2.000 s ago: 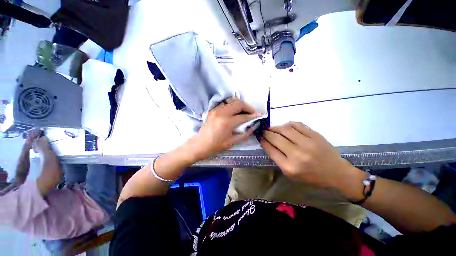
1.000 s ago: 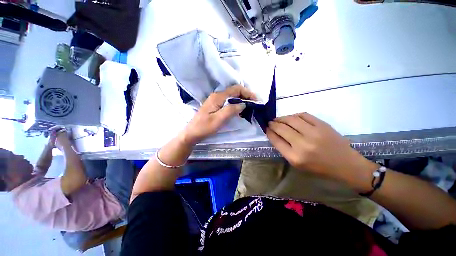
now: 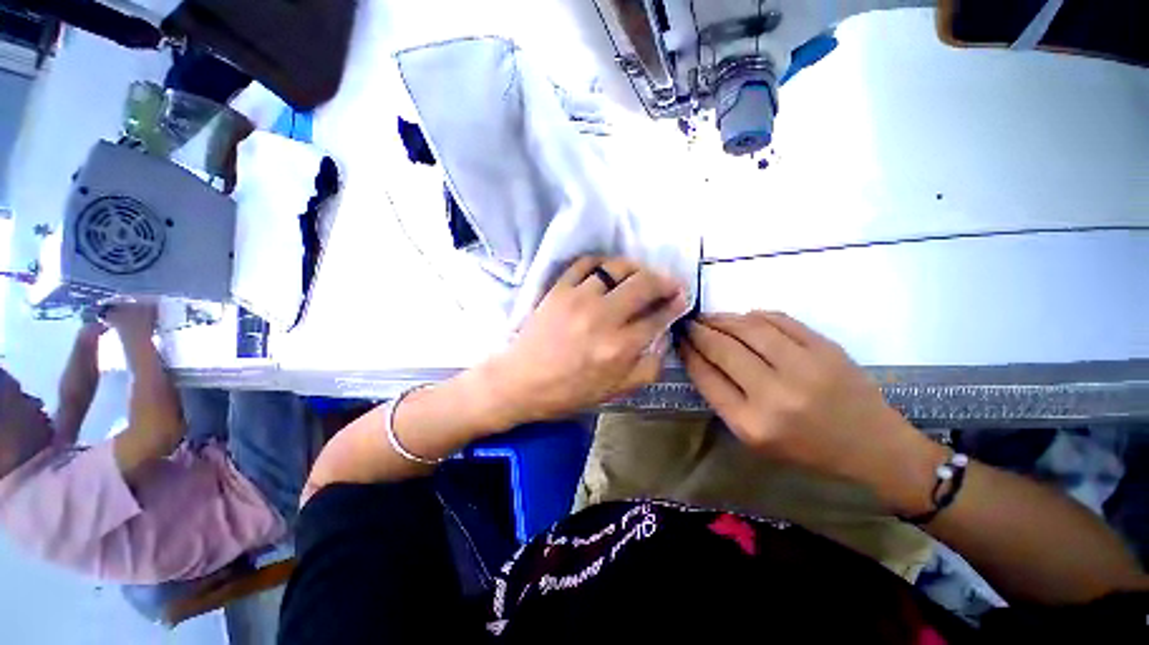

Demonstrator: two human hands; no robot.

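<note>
A pale grey-white fabric piece (image 3: 485, 151) with dark patches at its left edge lies on the white table, its near end bunched under my left hand. My left hand (image 3: 592, 330) grips the white fabric near the table's front edge. My right hand (image 3: 781, 378) pinches a small dark fabric edge (image 3: 684, 324) just right of my left fingertips. The two hands almost touch. The sewing machine's needle area, with a grey-blue knob (image 3: 746, 111), is beyond the hands; no fabric can be seen under the foot, which is lost in glare.
A measuring tape (image 3: 983, 393) runs along the table's front edge. White pieces with a ragged dark edge (image 3: 271, 221) lie left, beside a grey machine housing (image 3: 151, 227). A blue bin (image 3: 551, 479) is below. Another person in pink (image 3: 164, 510) works at far left.
The dark fabric that stood folded out between my hands a second ago is now mostly covered by white fabric. My left hand has turned over it and moved slightly right and nearer the table edge.
</note>
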